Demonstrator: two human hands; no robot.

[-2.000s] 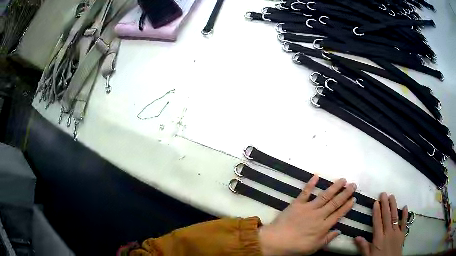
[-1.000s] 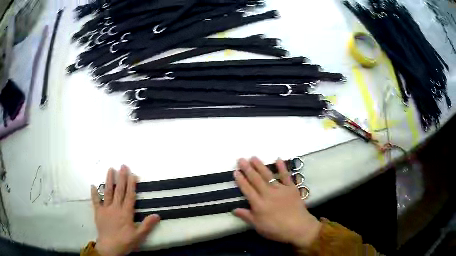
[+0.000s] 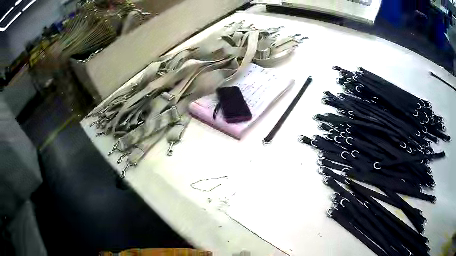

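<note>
No hand is in view; only a strip of mustard sleeve [image 3: 155, 252] shows at the bottom edge. A large pile of black webbing straps with silver D-rings [image 3: 375, 135] lies at the right. One black strap [image 3: 288, 109] lies apart, left of the pile. A pinkish pad with a written page [image 3: 260, 95] lies near the middle, with a dark phone-like rectangle [image 3: 234, 104] on it. The three straps seen earlier under the hands are out of the picture.
A tangled heap of grey-beige straps with snap hooks [image 3: 175, 85] covers the table's left part, beside a beige panel [image 3: 150, 42]. A thin dark thread loop [image 3: 207, 184] lies on the table [image 3: 165, 180]. Part of another dark strip [image 3: 443, 80] shows at the far right.
The view has swung left and up across the table. Both hands, flat on three straps before, have left the picture. The tape roll and snips are also out of view.
</note>
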